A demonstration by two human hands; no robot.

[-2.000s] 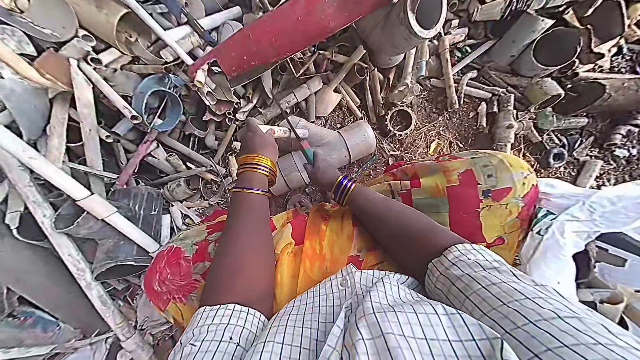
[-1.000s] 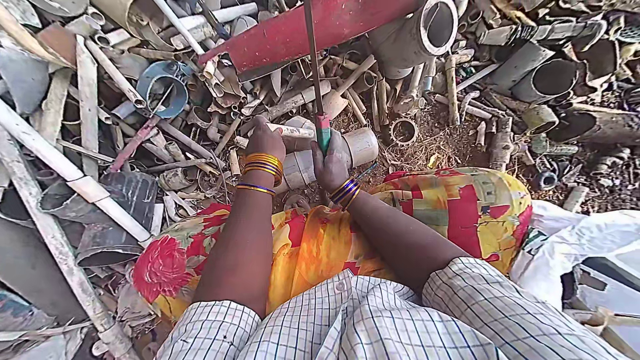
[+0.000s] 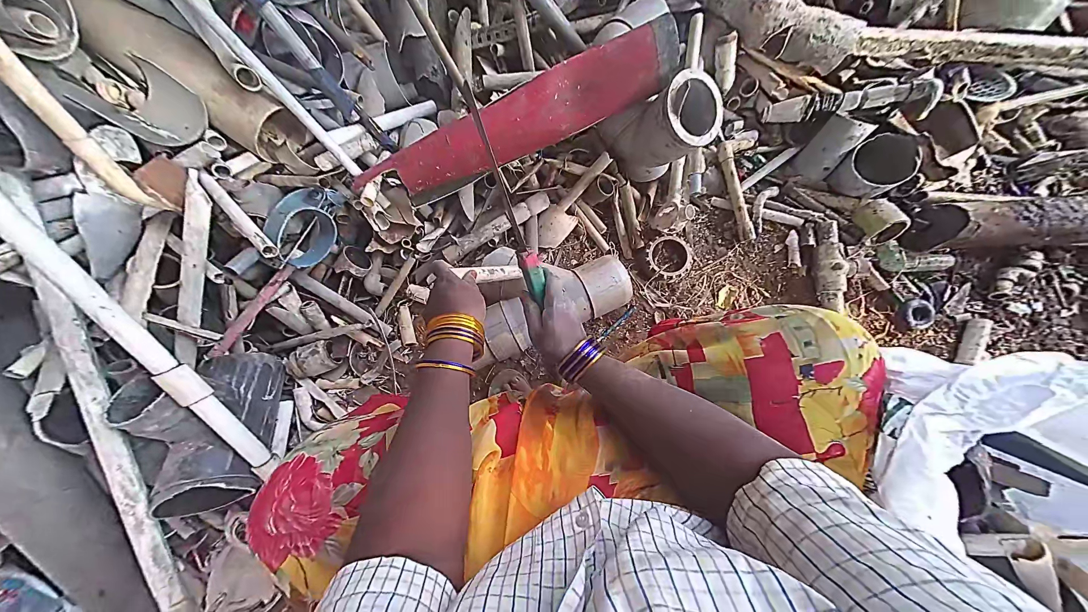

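Note:
My right hand (image 3: 557, 323) is closed around the green and red handle of a long-bladed tool (image 3: 493, 157), whose dark, narrow blade points up and away, crossing in front of a red curved plastic piece (image 3: 544, 106). My left hand (image 3: 453, 297) grips a short whitish pipe piece (image 3: 491, 274) that reaches toward the tool's handle. Beneath both hands lies a grey plastic pipe fitting (image 3: 605, 285), close against my lap. The exact edge of the blade is too blurred to make out.
Scrap plastic pipes surround me. A blue pipe ring (image 3: 303, 228) and a long white pipe (image 3: 93, 319) lie to the left. A grey pipe fitting (image 3: 659, 123) stands ahead, wide pipe ends (image 3: 875, 163) lie to the right, and a white sack (image 3: 977, 416) sits at lower right.
The tool's blade, upright a second ago, now leans up to the left. My left hand stays at the whitish pipe piece.

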